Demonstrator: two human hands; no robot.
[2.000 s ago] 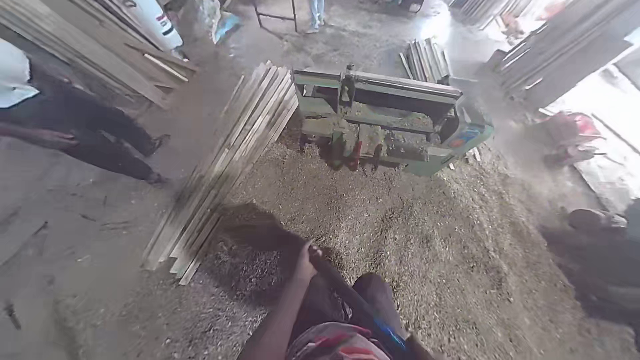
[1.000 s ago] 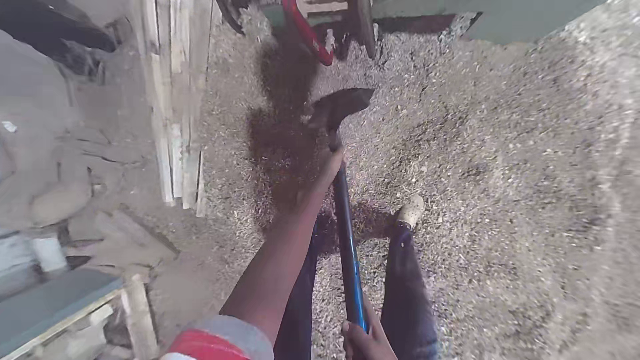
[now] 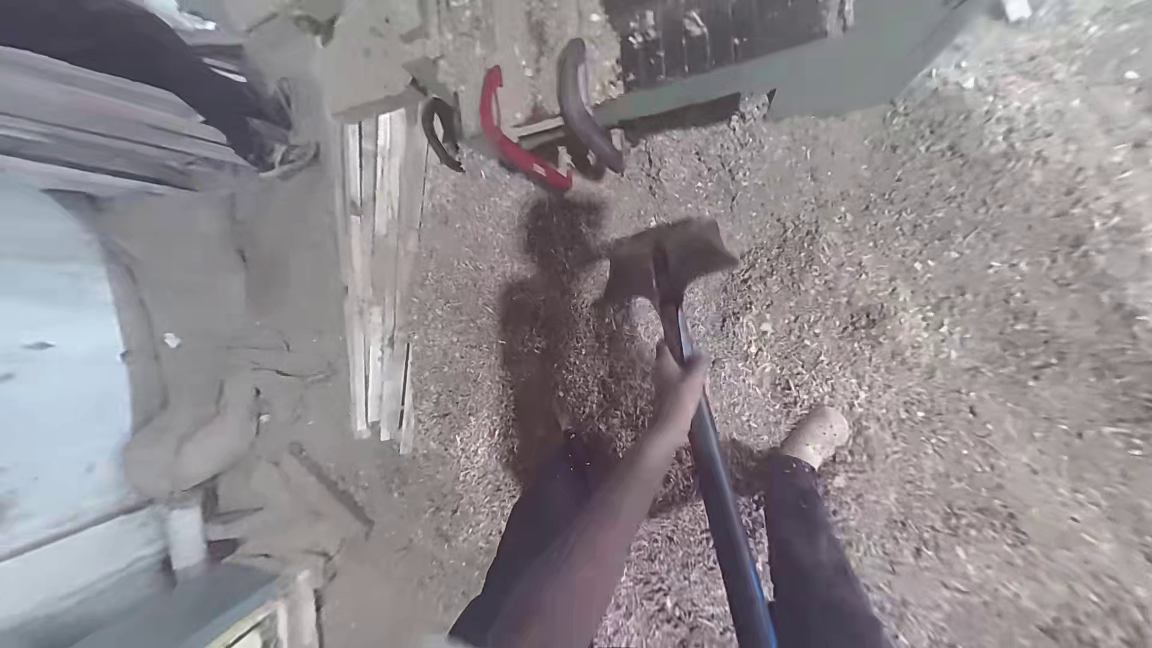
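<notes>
My left hand [image 3: 681, 387] is closed around the dark shaft of a shovel [image 3: 717, 486], close below its metal blade [image 3: 670, 259]. The blade is over the wood shavings [image 3: 945, 360] in front of my feet; whether it touches them I cannot tell. Blue shows on the shaft near the bottom edge of the view. My right hand is outside the picture. My legs stand on either side of the shaft, with one light-coloured shoe [image 3: 817, 436] visible on the shavings.
A green metal machine [image 3: 864, 63] stands ahead, with a red curved handle [image 3: 517, 148] and a dark curved one [image 3: 580, 108] at its near side. Long wooden strips [image 3: 382, 288] lie to the left. Farther left are stacked boards [image 3: 99, 117] and a pale blue-white surface [image 3: 54, 360].
The view has tipped down closer to the floor since two seconds ago. The shovel blade, seen edge-on a second ago, now shows its broad face. My right hand has gone out of view.
</notes>
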